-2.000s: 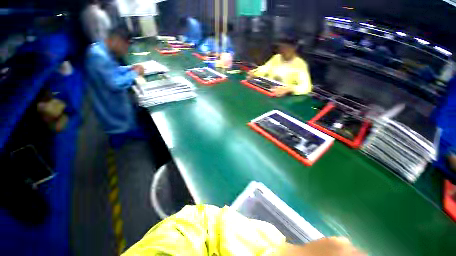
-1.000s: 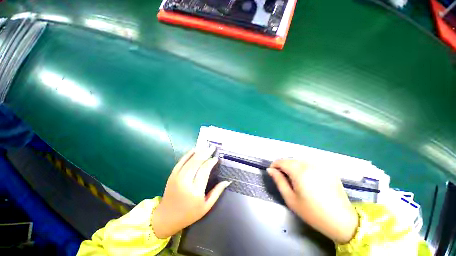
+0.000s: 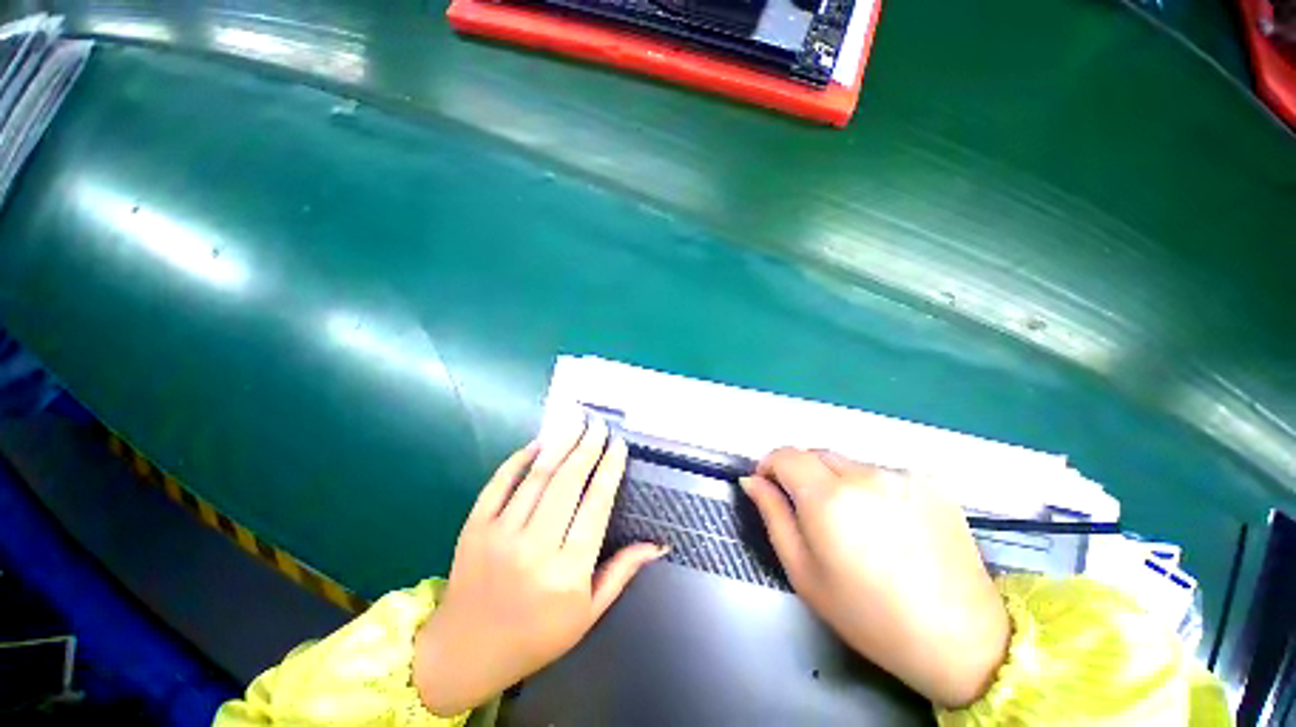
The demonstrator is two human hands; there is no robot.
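Observation:
A grey laptop bottom cover [image 3: 697,625] with a slotted vent band lies on white foam [image 3: 796,419] at the table's near edge. A long black rubber foot strip [image 3: 1045,526] runs along the cover's far edge beside the vents; its right end sticks out past the cover. My left hand [image 3: 533,568] lies flat on the cover's left end, fingertips at the strip's left end. My right hand [image 3: 867,561] holds the strip between thumb and fingers near its middle and hides part of it.
A red tray [image 3: 654,64] with a laptop base stands across the green table [image 3: 355,256]. Another red tray is cut off at the top right. A leaning stack of covers [image 3: 36,93] is at the top left. White card and dark strips [image 3: 1258,625] lie at the right.
The view has swung from along the line down to the cover. Since the middle frame, my right hand has shifted slightly left along the strip, and the strip's right end reaches further past the cover.

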